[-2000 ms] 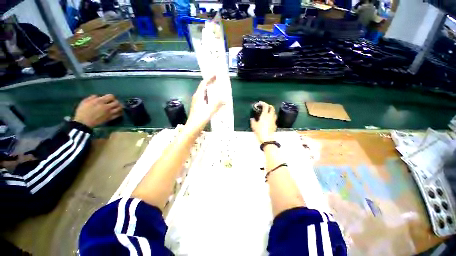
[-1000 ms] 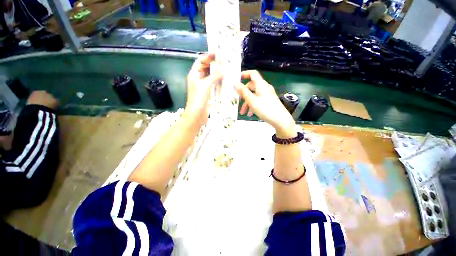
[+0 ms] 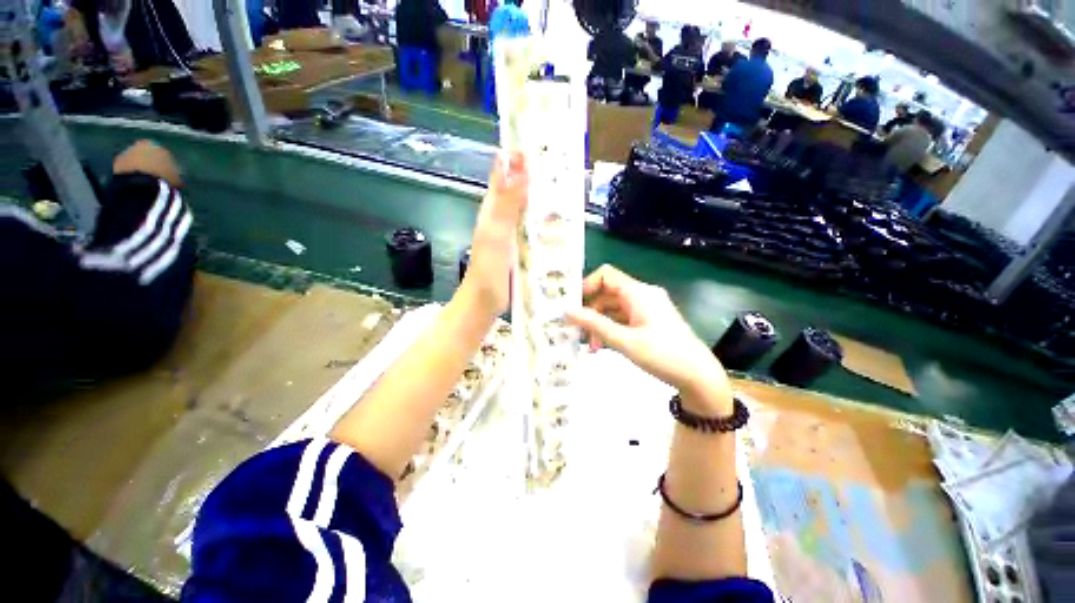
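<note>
A long narrow white blister tray [image 3: 554, 200] stands upright in front of me, its pockets facing right and toward me. My left hand [image 3: 500, 230] grips its left edge above the middle. My right hand [image 3: 631, 324] is at its right side, fingertips at a pocket edge; whether they pinch an insert cannot be told. Two black cylindrical housings [image 3: 746, 340] lie tilted in view on the green belt to the right. Another black housing [image 3: 409, 257] stands on the belt left of the tray, and one more is partly hidden behind my left hand.
The green conveyor belt [image 3: 336, 218] runs across beyond the bench. A brown cardboard piece [image 3: 875, 365] lies on it at right. Stacked blister trays [image 3: 442, 412] lie under my left forearm; another pile [image 3: 1002, 501] is at right. A neighbour's striped sleeve [image 3: 147, 236] is at left. Black parts [image 3: 778, 224] are piled beyond.
My right hand has left a housing on the belt and moved to the tray. The tray has turned to show its pockets more. The view has shifted and tilted.
</note>
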